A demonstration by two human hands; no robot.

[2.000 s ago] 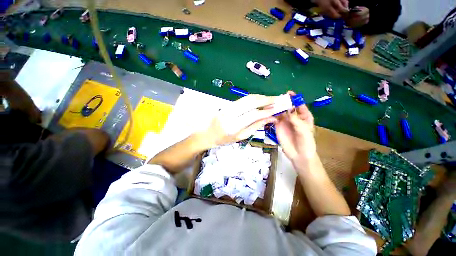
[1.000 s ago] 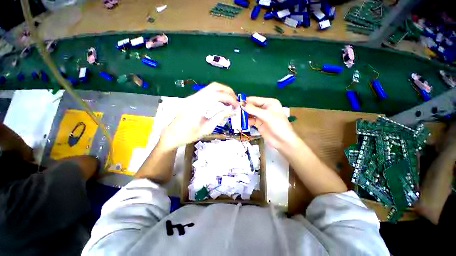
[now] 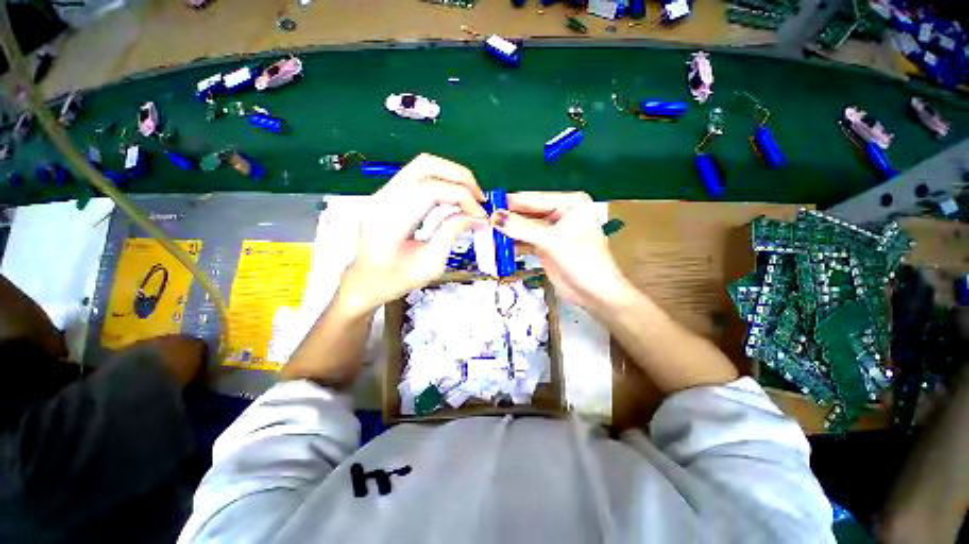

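A blue battery cell (image 3: 504, 247) is held upright between my two hands, above the far edge of the pad box (image 3: 393, 351). A white pad (image 3: 485, 253) shows along the cell's left side. My left hand (image 3: 409, 228) pinches at the pad and the cell's upper part with thumb and fingers. My right hand (image 3: 563, 239) grips the cell from the right near its top. Thin wires hang from the cell's lower end over the heap of white pads (image 3: 468, 345). More blue cells lie behind my left hand, mostly hidden.
The green belt (image 3: 319, 85) beyond carries blue cells, pink car-shaped parts (image 3: 412, 106) and small wired boards. A heap of PCB panels (image 3: 823, 308) lies at right. Yellow sheets (image 3: 271, 303) are at left, with a pale hose (image 3: 106, 181) crossing there. Other people's arms show at both sides.
My hands have drawn in from the belt side to above the box, with the cell turned upright. In the last second they stay together on it. The view has shifted and the belt parts appear further left.
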